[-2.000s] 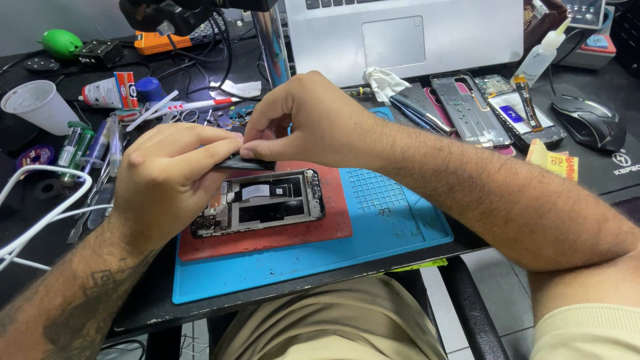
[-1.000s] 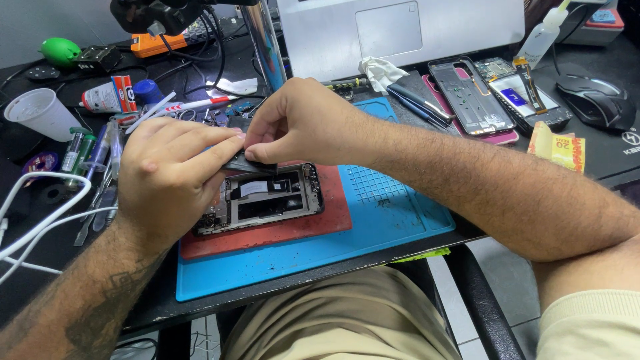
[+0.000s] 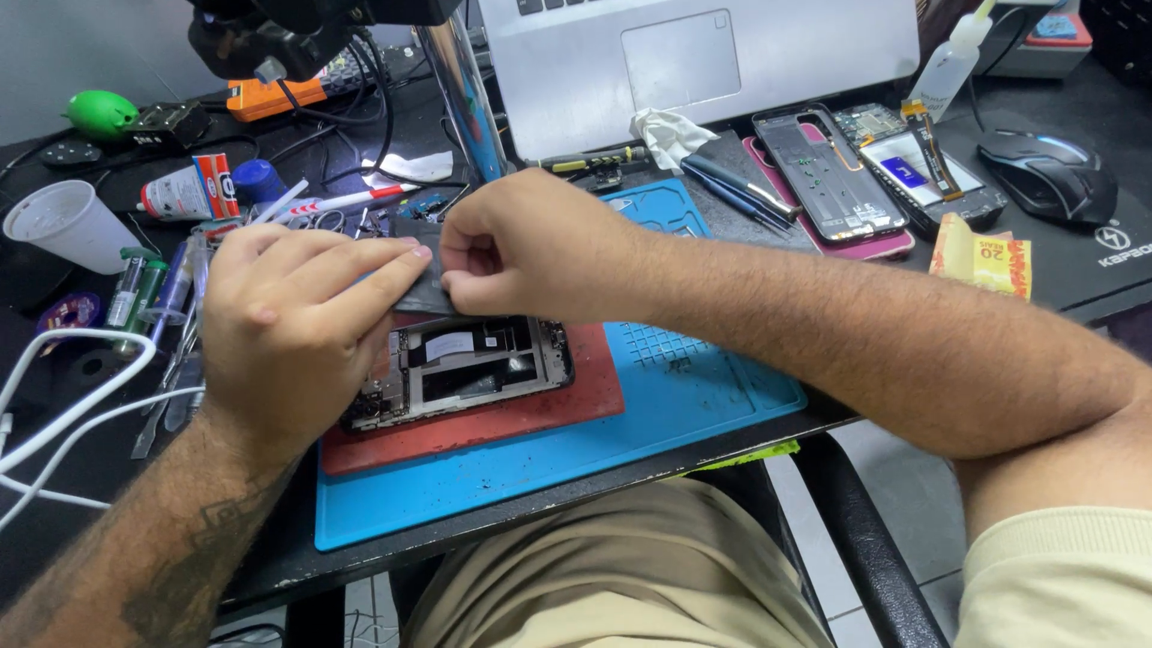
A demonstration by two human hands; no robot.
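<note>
My left hand [image 3: 297, 315] is closed around the left part of a flat dark piece [image 3: 423, 279], perhaps a phone battery, with its fingers on top. At that piece's right edge, the thumb and bent forefinger of my right hand [image 3: 504, 261] pinch it or something thin on it; which one, I cannot tell. Just below both hands lies an opened smartphone frame [image 3: 477, 369] with a bare metal midframe, a flex cable and an uncovered board area. It rests on a red pad [image 3: 576, 378], which lies on a blue silicone repair mat [image 3: 540, 459]. My left hand hides the phone's upper left corner.
A silver laptop [image 3: 576, 81] stands behind a metal post [image 3: 463, 108]. Tweezers [image 3: 738, 193], phone parts [image 3: 832, 171] and a computer mouse [image 3: 1048, 175] lie to the right. At left are a white plastic cup [image 3: 67, 225], syringes, small tools and a white cable [image 3: 81, 414].
The dark piece shows more between my hands than two seconds ago. My right hand's fingers have curled in at its right edge. The view has shifted slightly.
</note>
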